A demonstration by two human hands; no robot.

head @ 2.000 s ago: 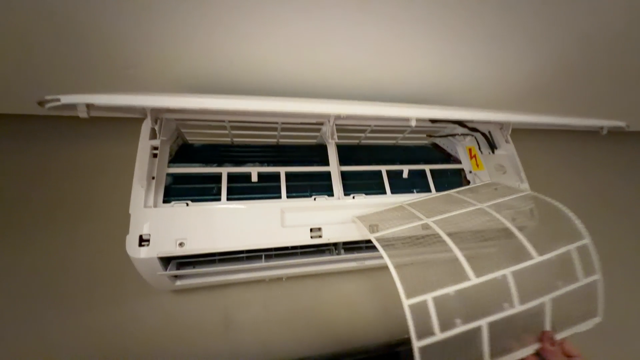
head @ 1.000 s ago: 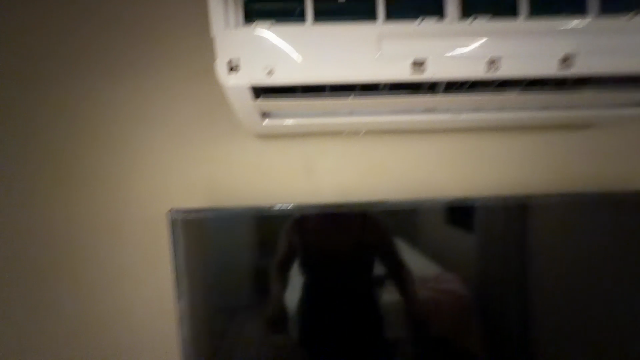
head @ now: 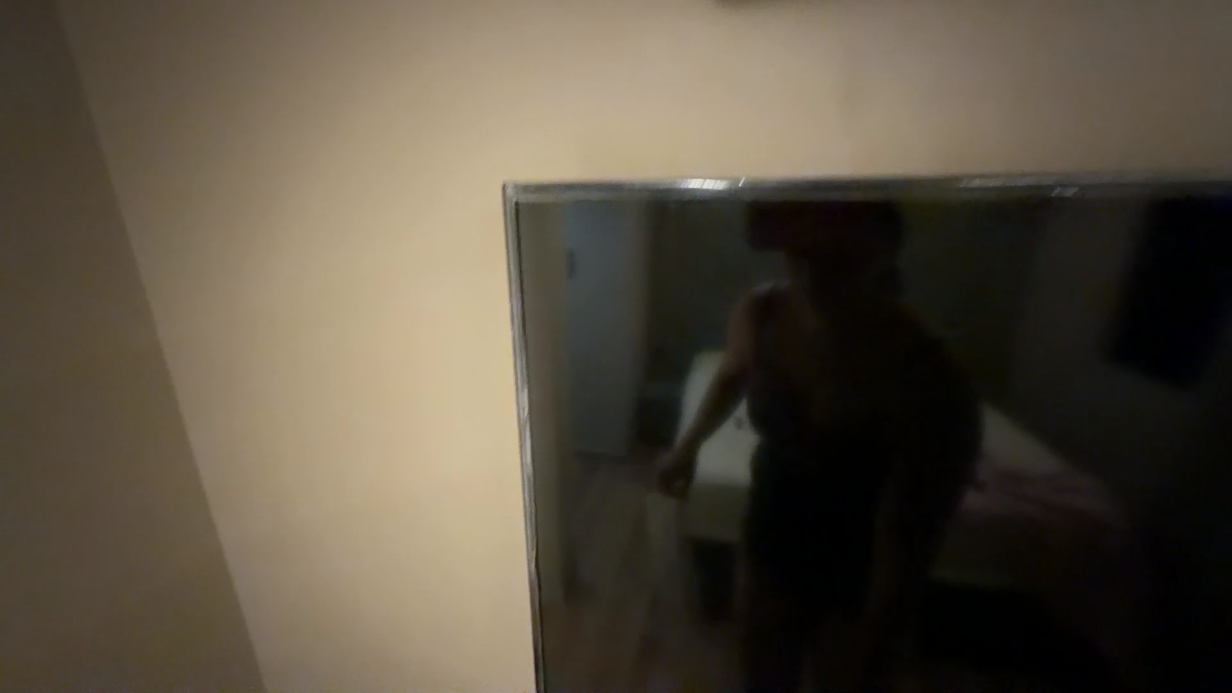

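Neither my left hand nor my right hand is directly in view. A flat television (head: 866, 616) with a thin shiny frame fills the right half of the head view. Its dark, glossy screen mirrors a dim standing person with one arm held out from the side; whether that reflected hand holds anything cannot be made out. The air conditioner and its filter are out of view, apart from a dark edge of something at the top.
A beige wall (head: 366, 385) surrounds the television's left and top edges. At the far left it meets another wall (head: 77, 433) in a slanting corner line. A bed and a pale door-like panel appear only as reflections.
The view has swung down and left, off the open air conditioner to the television and wall corner. The hand holding the mesh filter two seconds ago has gone out of view.
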